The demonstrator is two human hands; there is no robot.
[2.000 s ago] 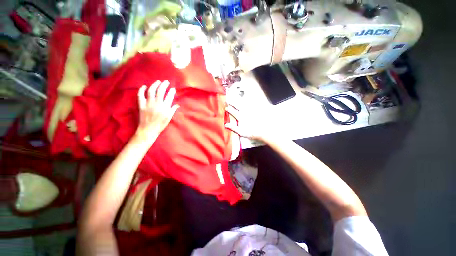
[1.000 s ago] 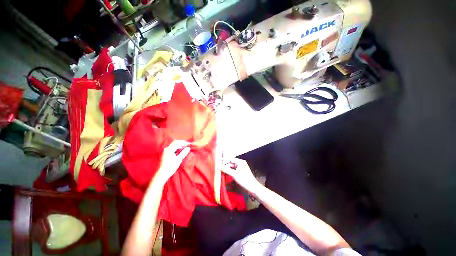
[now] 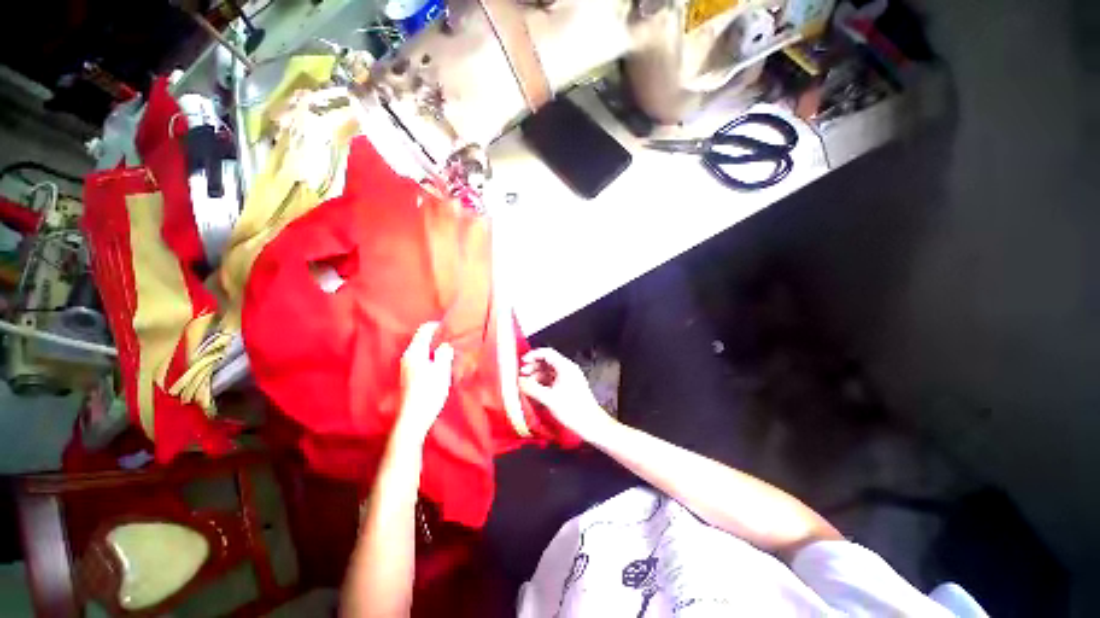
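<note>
A bright red garment piece runs from the needle area of the cream sewing machine down over my lap. A narrow pale strip lies along its right edge. My left hand is on the middle of the cloth, fingers bent and gripping a fold; its fingertips are small and blurred. My right hand pinches the cloth's right edge beside the strip, just below the table's front edge. The cloth under the presser foot is too small to make out.
A black phone and black-handled scissors lie on the white table, right of the needle area. Red-and-tan panels hang at left, beside heaped tan strips. A wooden chair stands at lower left.
My hands have come off their flat placement near the machine and are lower, at the cloth in my lap. The pale strip edge is now visible. The camera view has shifted and turned.
</note>
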